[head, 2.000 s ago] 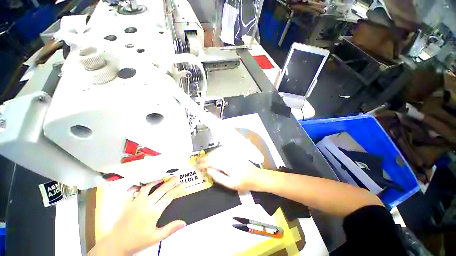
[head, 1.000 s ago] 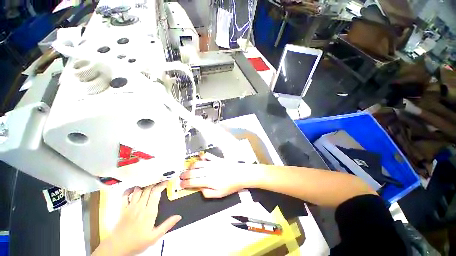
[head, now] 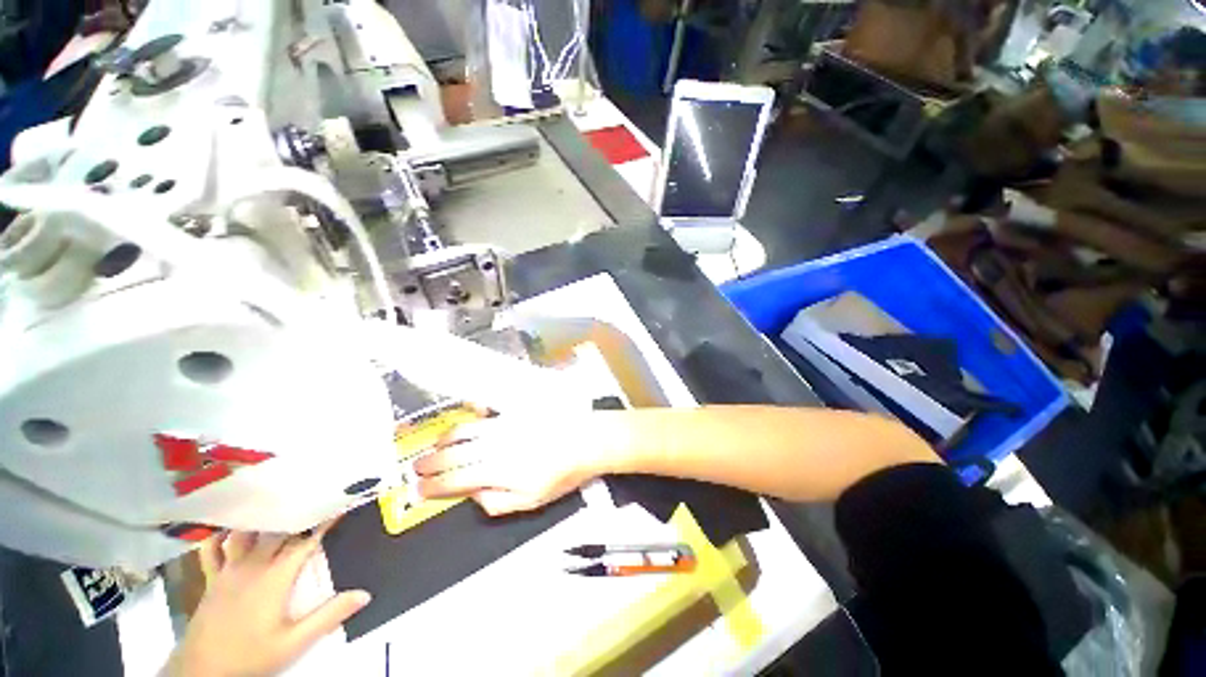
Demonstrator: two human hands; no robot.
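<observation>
A black fabric panel lies on the white template under the machine head. A yellow-edged label frame lies on the panel beside the head. My right hand rests on this frame with bent fingers and covers much of it; whether it grips the frame is unclear. The label is hidden under my right hand. My left hand lies flat at the panel's left edge, fingers spread, fingertips partly below the machine head.
Two slim pointed tools, one orange and black, lie on the template near yellow tape. Black and white labels lie at the left. A blue bin with fabric pieces stands right. A control panel stands behind the table.
My right hand has moved from beside the label onto it and the yellow-edged frame. The whole view has shifted, so the machine head now sits farther left. My left hand stays by the panel's left edge.
</observation>
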